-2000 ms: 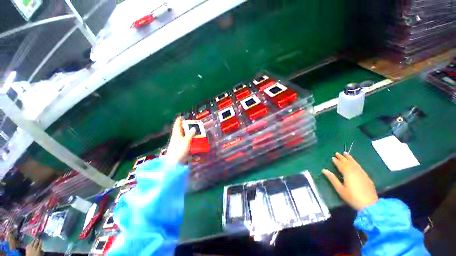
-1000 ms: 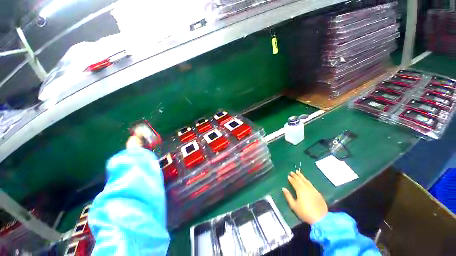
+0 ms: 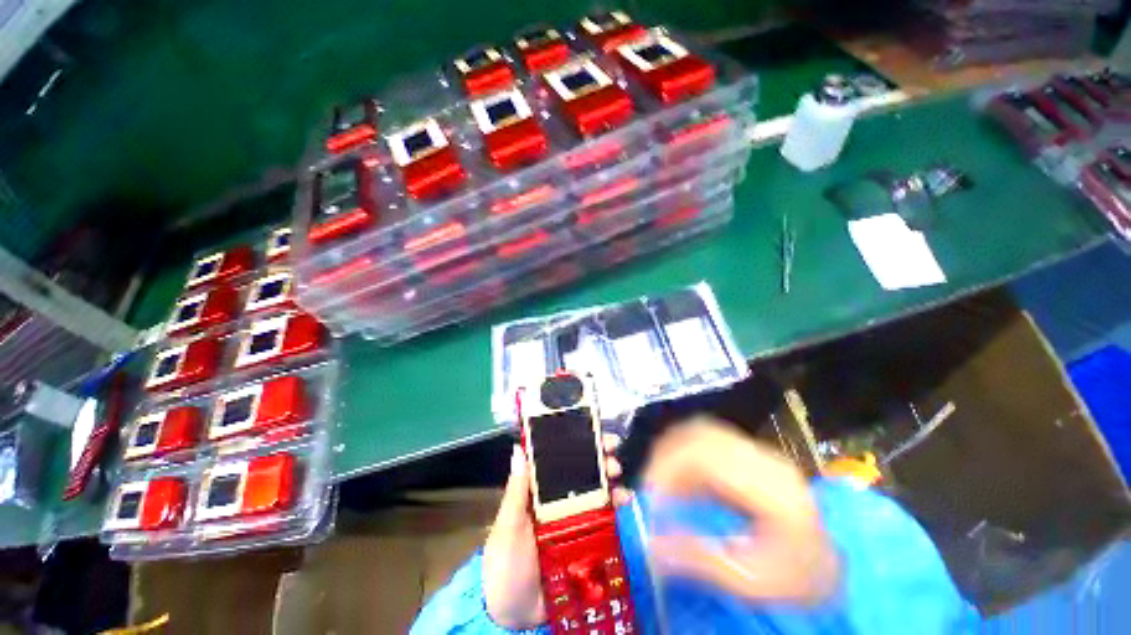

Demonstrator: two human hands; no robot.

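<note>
An open red flip phone (image 3: 567,465) is upright in front of me, its screen frame showing and its lower keypad cut off by the bottom edge. My left hand (image 3: 511,546) holds it from behind and its left side. My right hand (image 3: 732,509) is just right of the phone, blurred, with bent fingers; a blurred thin clear strip shows by it, and I cannot tell if the hand holds it. A lens tray (image 3: 620,347) with pale-centred black panels lies at the bench edge behind the phone.
Stacked phone trays (image 3: 521,211) stand behind the lens tray. Another phone tray (image 3: 223,459) is at left. Tweezers (image 3: 786,254), a white wipe (image 3: 895,252), a solvent bottle (image 3: 819,127) and dark pieces (image 3: 912,189) lie right. A cardboard box (image 3: 967,459) is below the bench edge.
My left hand has come down from the stacked trays and now holds an open phone near me. My right hand has left the bench by the tweezers and moved beside the phone.
</note>
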